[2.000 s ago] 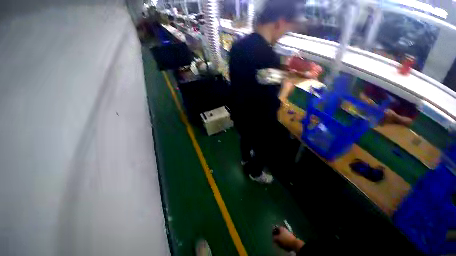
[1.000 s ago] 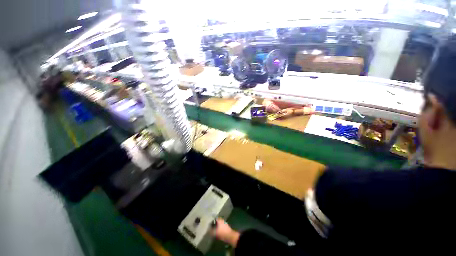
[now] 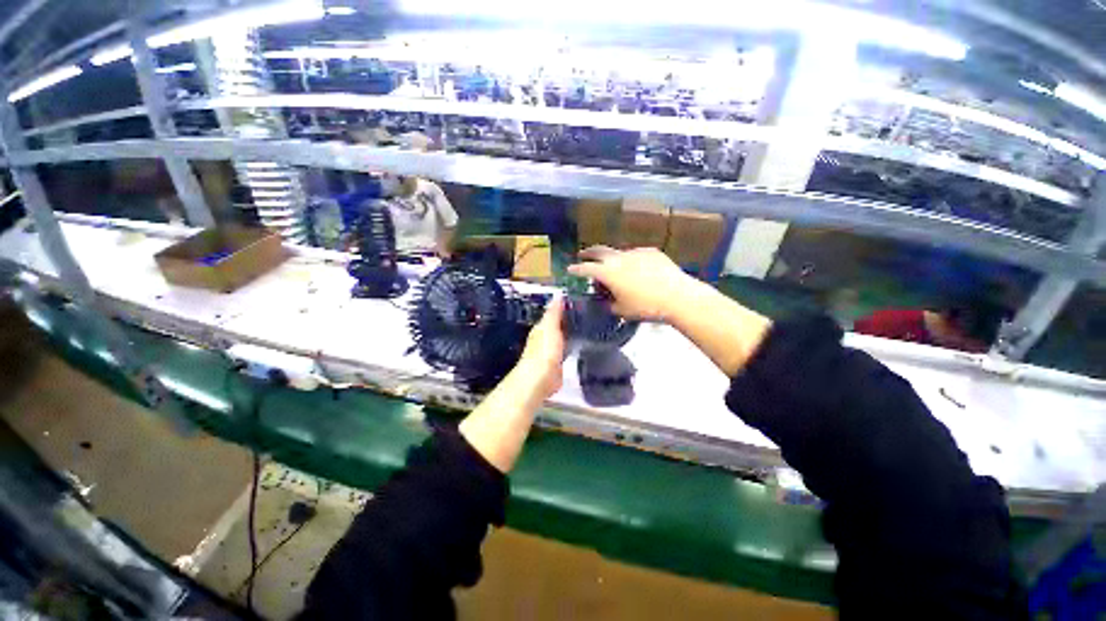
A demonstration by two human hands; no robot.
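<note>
A small grey desk fan (image 3: 606, 376) stands on the white shelf beyond the green belt, its dark base showing below my hands. My left hand (image 3: 547, 349) is against the left side of its head. My right hand (image 3: 633, 281) grips the top, where a small green patch shows between the fingers. The fan's head is partly hidden by my hands and blurred. A black fan (image 3: 465, 318) with a round slatted grille stands just left of my left hand. Another dark fan (image 3: 377, 249), seen side-on, stands further left.
An open cardboard box (image 3: 221, 257) sits on the shelf at left. The green belt (image 3: 679, 510) runs along the near side of the shelf. A white power strip (image 3: 277, 364) lies at the shelf edge. A person in white (image 3: 418, 216) is behind the fans, and a red-clad person (image 3: 907, 324) at right.
The view has turned from the aisle and the person in black to the shelf with the fans. Both my hands are now raised at a fan; before, only one hand showed, low down.
</note>
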